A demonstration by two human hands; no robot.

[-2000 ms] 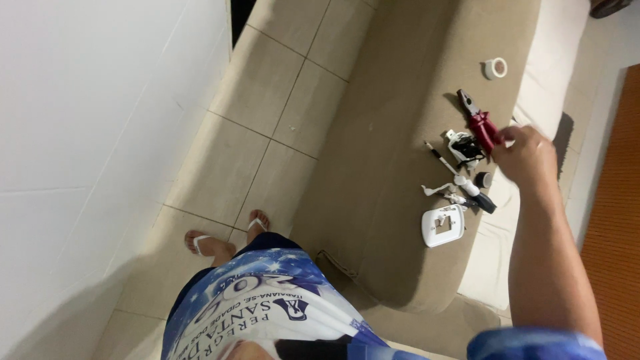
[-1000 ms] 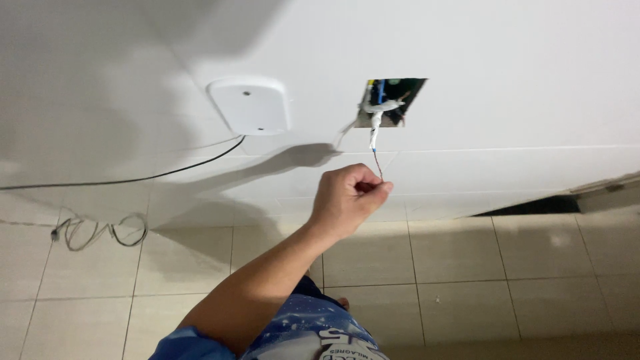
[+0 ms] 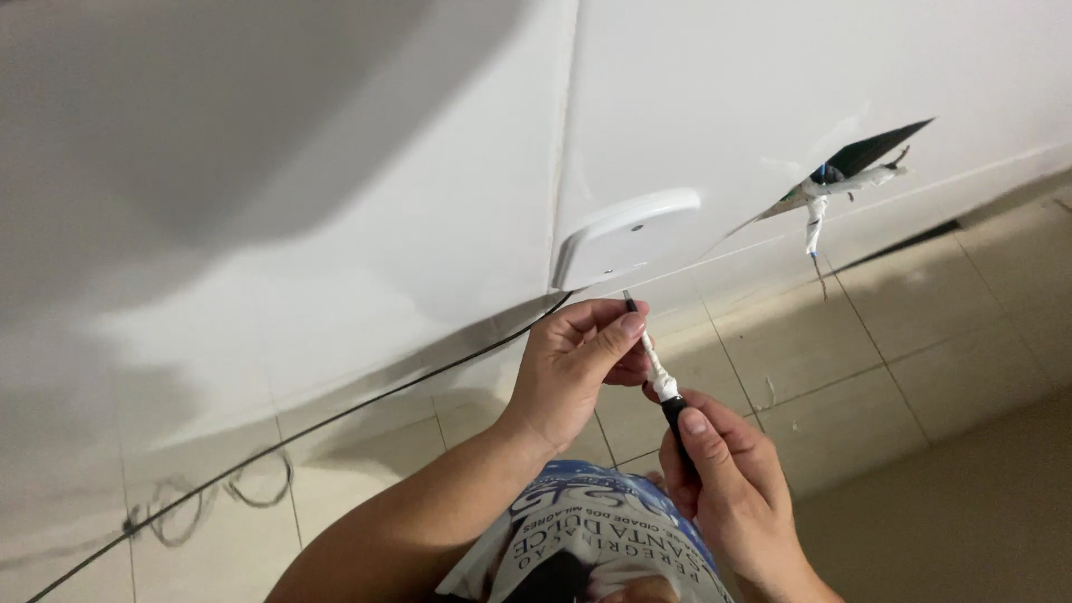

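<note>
My right hand (image 3: pixel 733 486) is closed around the black handle of a screwdriver (image 3: pixel 656 368), whose shaft is wrapped in white tape. Between the thumb and fingers of my left hand (image 3: pixel 578 360) is the dark front part of the shaft, with the metal tip just beyond them. The tip is close below a white wall plate (image 3: pixel 628 239) that shows two screws; I cannot tell whether they touch. To the right, a cut opening (image 3: pixel 871 155) in the wall holds wires. A white-taped wire bundle (image 3: pixel 815 222) hangs from it, ending in a bare copper strand.
A black cable (image 3: pixel 402 385) runs from the plate's lower edge down to the lower left. Looped cable (image 3: pixel 260 481) lies by the tiled floor (image 3: pixel 804 352). At the lower right is a brown padded surface (image 3: pixel 946 511).
The screwdriver is now in both hands near the plate. One second ago a hand was pinching the bare wire below the opening; that wire now hangs free.
</note>
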